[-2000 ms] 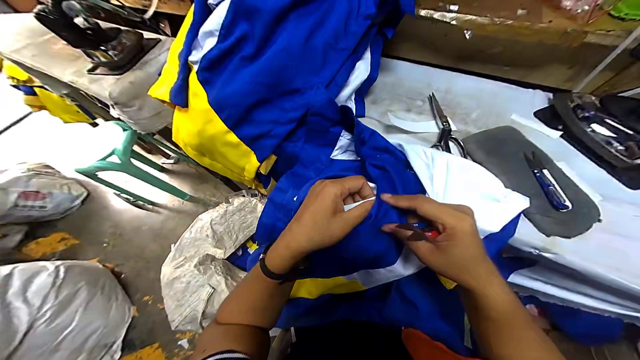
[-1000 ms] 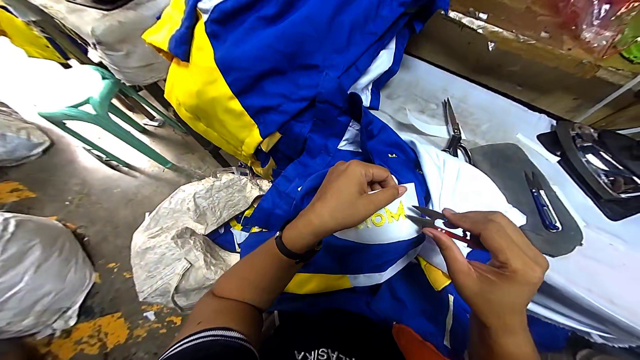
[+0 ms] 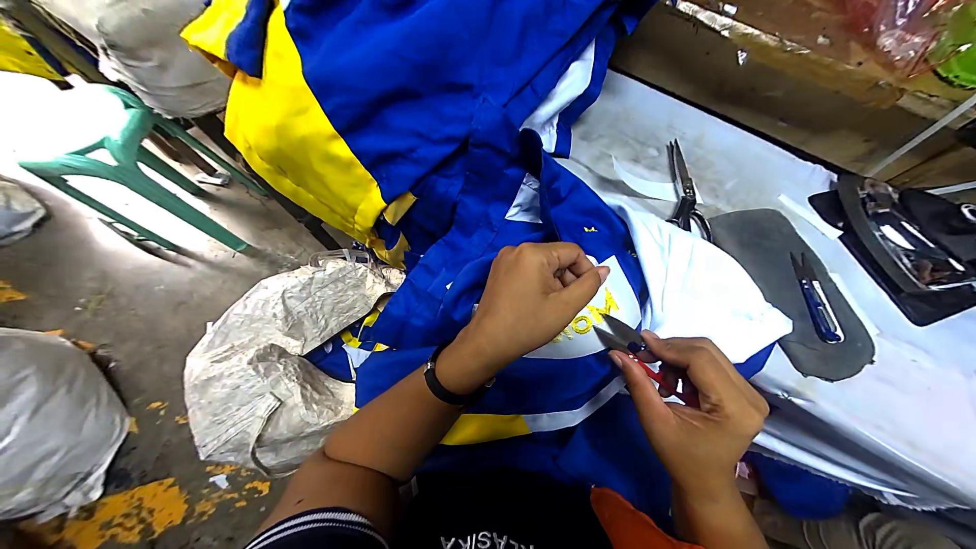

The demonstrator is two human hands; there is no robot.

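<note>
A blue, yellow and white garment lies across my lap, its white patch bearing yellow embroidered letters. Over the patch is my left hand, thumb and forefinger pinched together; whether a thread is between them is too small to tell. My right hand grips red-handled thread snips, whose blades stand apart beside the lettering. More blue and yellow fabric is heaped beyond. Black-handled scissors and blue-handled thread snips lie on the table to the right.
A grey mat lies under the blue snips on the white-covered table. Behind it are a black case and a wooden ledge. A pale sack rests at my left, and a green plastic stool stands on the floor.
Two seconds ago my hands were close together over blue cloth, with the lettering out of sight. The white patch has come into view, and the snips now point at it from the right.
</note>
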